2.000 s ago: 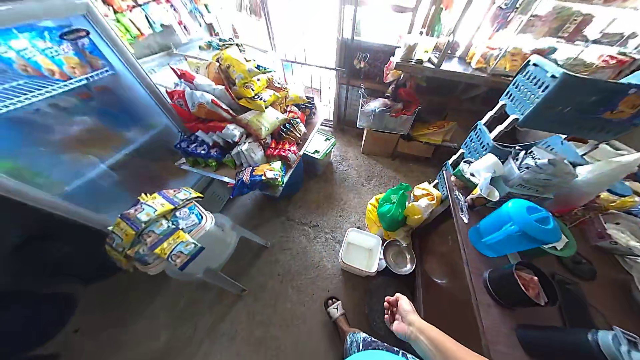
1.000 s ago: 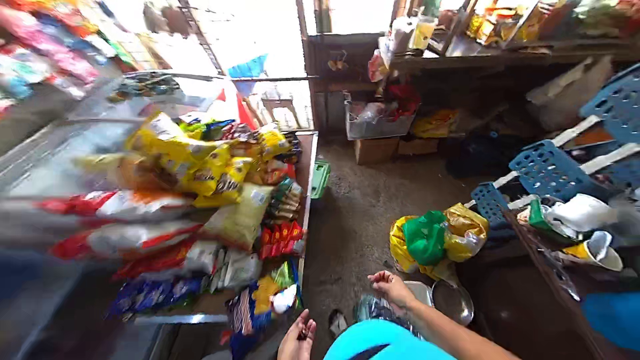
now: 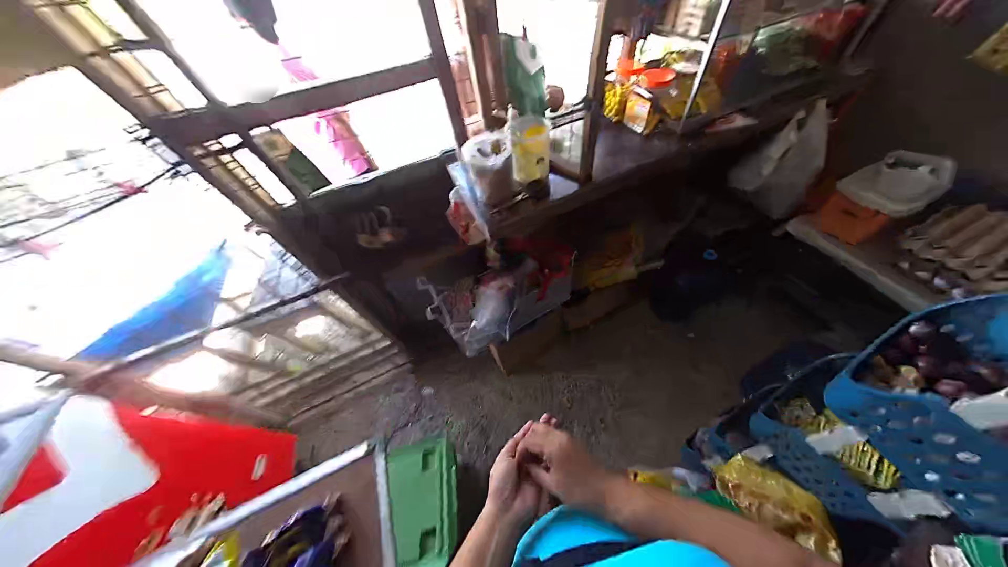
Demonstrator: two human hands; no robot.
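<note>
At the lower middle, my left hand [image 3: 512,482] and my right hand [image 3: 557,457] touch each other in front of my bright blue garment [image 3: 606,543]. The fingers of the right hand lie over the left palm, so whether anything small is between them is hidden. Just left of the hands is a green plastic container [image 3: 423,496] beside a table edge with dark snack packets [image 3: 303,535]. Right of my forearm sits a yellow plastic bag [image 3: 776,504].
Blue perforated baskets [image 3: 921,433] holding onions stand at the right. A grey crate [image 3: 504,315] with bags is under a wooden counter [image 3: 630,161]. Egg trays [image 3: 961,244] and an orange box [image 3: 850,218] rest on a low shelf. A barred gate [image 3: 260,346] is at the left.
My hands were apart and now touch each other. The view has swung closer to the gate and counter, and the blue baskets now show their contents.
</note>
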